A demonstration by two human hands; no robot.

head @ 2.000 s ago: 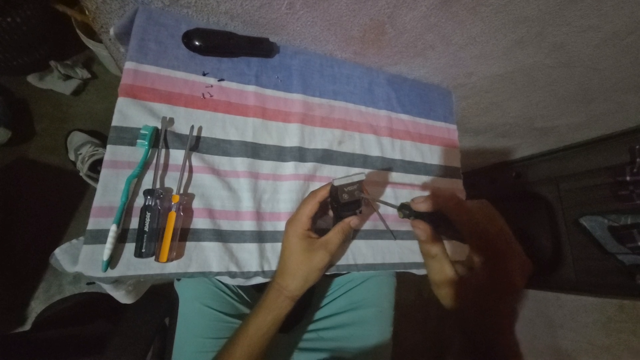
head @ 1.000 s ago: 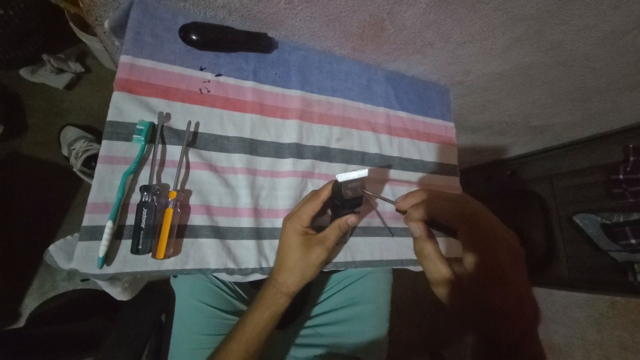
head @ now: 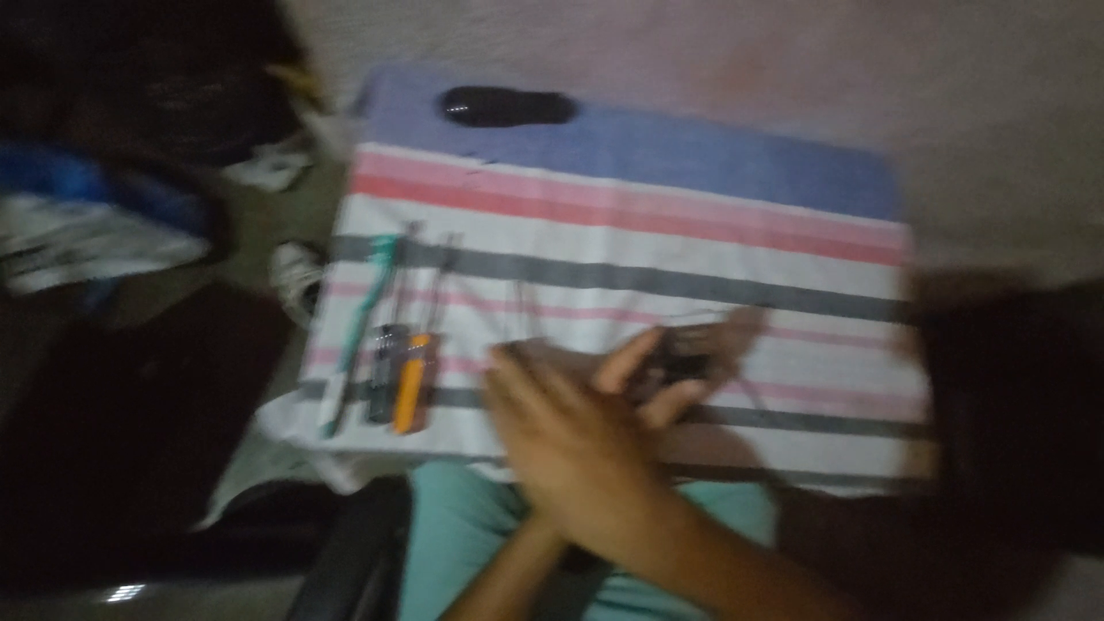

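Observation:
The view is blurred. My left hand (head: 642,379) holds a small black device (head: 686,354) between thumb and fingers, over the striped cloth (head: 638,280). Crossing over my left wrist, my right hand (head: 578,440) points its fingers down at the cloth. A thin dark shaft (head: 521,302) shows faintly beyond those fingertips; whether they grip its handle is hidden. To the left lie a black-handled screwdriver (head: 386,375), an orange-and-black-handled screwdriver (head: 412,379) and a green-and-white toothbrush (head: 358,323), side by side. A black elongated object (head: 509,107) rests on the blue band.
Small dark bits (head: 483,161) lie on the cloth below the black object. A pale shoe (head: 297,280) and a blue-and-white bag-like item (head: 95,220) are on the left. A dark chair edge (head: 345,552) is near my legs in teal trousers (head: 457,526).
My right hand has moved from the right of the black device to its left, across my left wrist. The left hand still holds the device. The view has shifted left.

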